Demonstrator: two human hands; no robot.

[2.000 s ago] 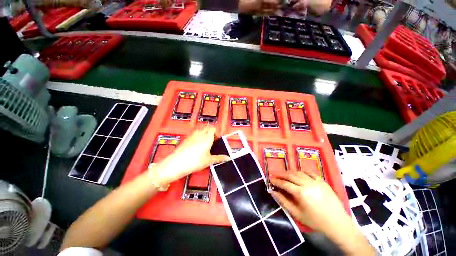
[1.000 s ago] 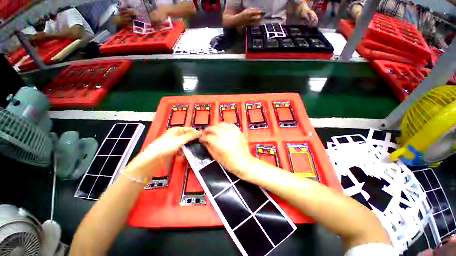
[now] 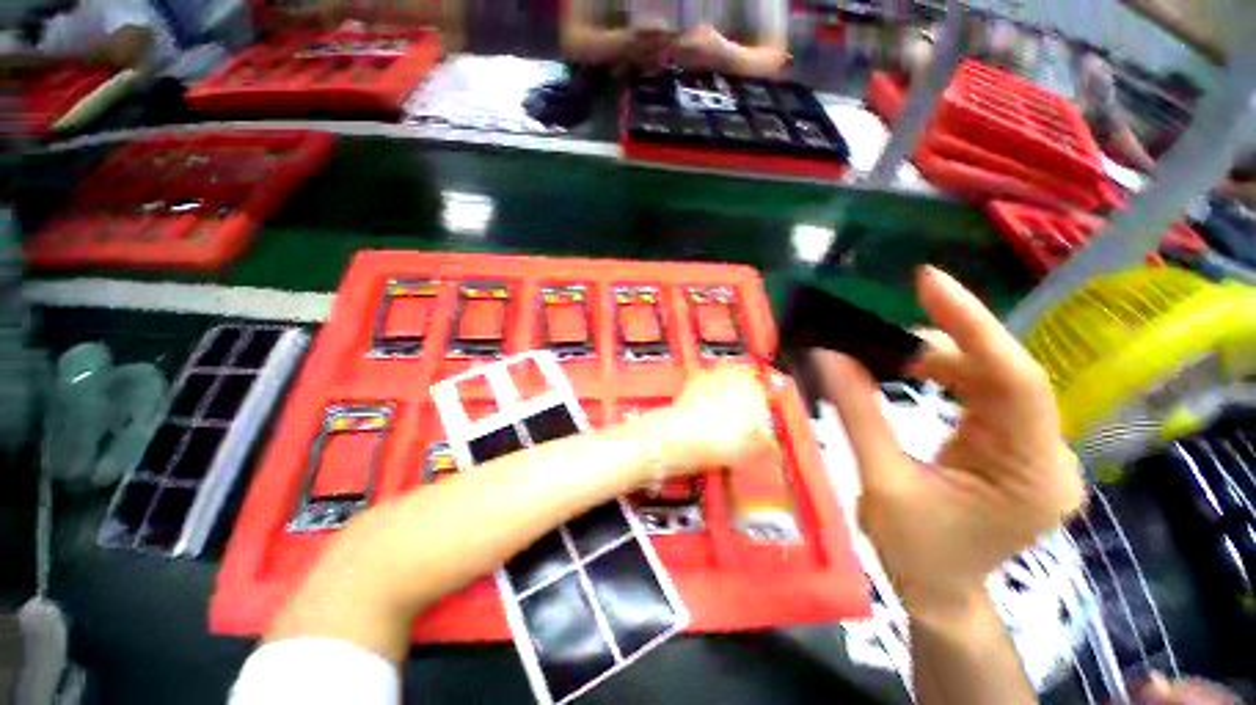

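The red tray holds phone middle frames in two rows, such as one at the lower left. A sticker sheet lies slanted over the tray, with empty windows at its upper end and black rectangles below. My left arm crosses over it. My left hand is blurred at the tray's right side, over the frames; its fingertips are unclear. My right hand is raised right of the tray and holds a black adhesive pad between thumb and fingers.
A stack of sticker sheets is left of the tray. White waste liner and a yellow fan are at the right. Beyond the tray runs a green conveyor, with a red tray at its left. People's hands and more trays are across it.
My right hand has moved right and up, away from the sheet, now with a black pad. My left hand has moved right across the tray. The sheet's upper end shows empty windows. The view has shifted.
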